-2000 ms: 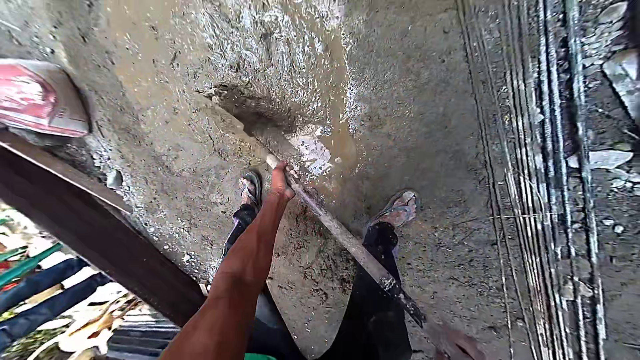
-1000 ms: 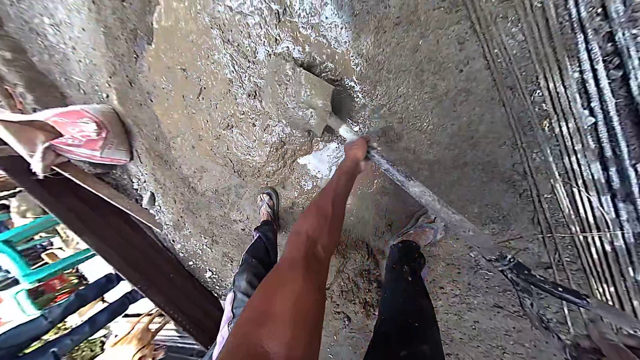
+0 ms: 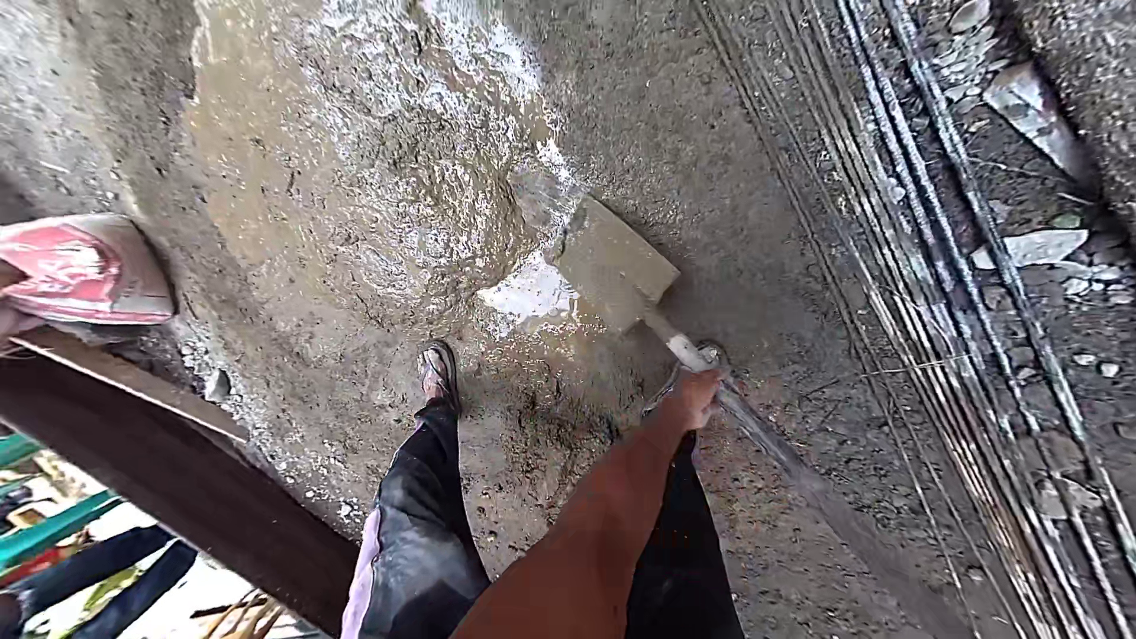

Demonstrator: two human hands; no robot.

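My left hand (image 3: 697,399) is closed around the lower shaft of a shovel, just behind the blade socket. The flat, mud-coated blade (image 3: 617,264) is at the right edge of a wet patch of grey-brown mix (image 3: 408,195), beside a bright, shiny puddle (image 3: 530,291). Its shaft (image 3: 781,453) runs down to the lower right and blurs toward the frame's bottom edge. My right hand is out of view. Both feet, in sandals, stand on the muddy ground below the patch; the shovel and my left hand partly cover the right foot.
Long steel reinforcing bars (image 3: 923,293) lie along the right, with stones (image 3: 1034,248) beyond. A red-and-white sack (image 3: 98,271) sits at the left, above a dark beam (image 3: 177,479) and a thin board (image 3: 133,382). Another person's dark-clothed legs (image 3: 106,577) show at lower left.
The shovel blade has moved right and down from the wet mix, with my left hand on the shaft. My right hand, at the lower right edge earlier, has left the view.
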